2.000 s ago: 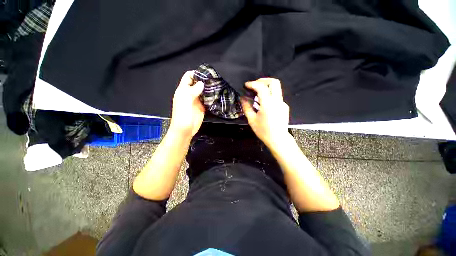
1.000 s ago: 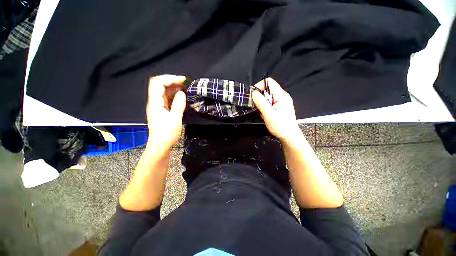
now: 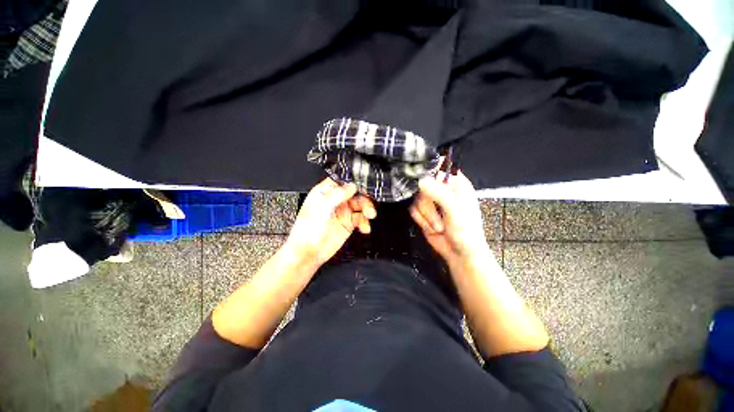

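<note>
A small checked part (image 3: 373, 138), black, white and grey, is bunched at the table's front edge, on the black garment (image 3: 265, 113). My left hand (image 3: 331, 219) pinches its lower left edge between thumb and fingers. My right hand (image 3: 451, 211) pinches its right edge. Thin dark points of the thread snips (image 3: 448, 165) stick up from my right hand; their grip is hidden. The garment lies spread and folded over the white table.
The white table (image 3: 692, 129) shows at the garment's right side. Dark and checked garments (image 3: 88, 217) hang at the left beside a blue bin (image 3: 209, 216). A brown box (image 3: 692, 396) and a blue object (image 3: 722, 346) are at lower right. The speckled floor (image 3: 563, 282) is below.
The checked part has been turned and opened into a ring-like bunch. My left hand has moved right and down to its lower edge. My right hand has moved slightly down, still at its right edge.
</note>
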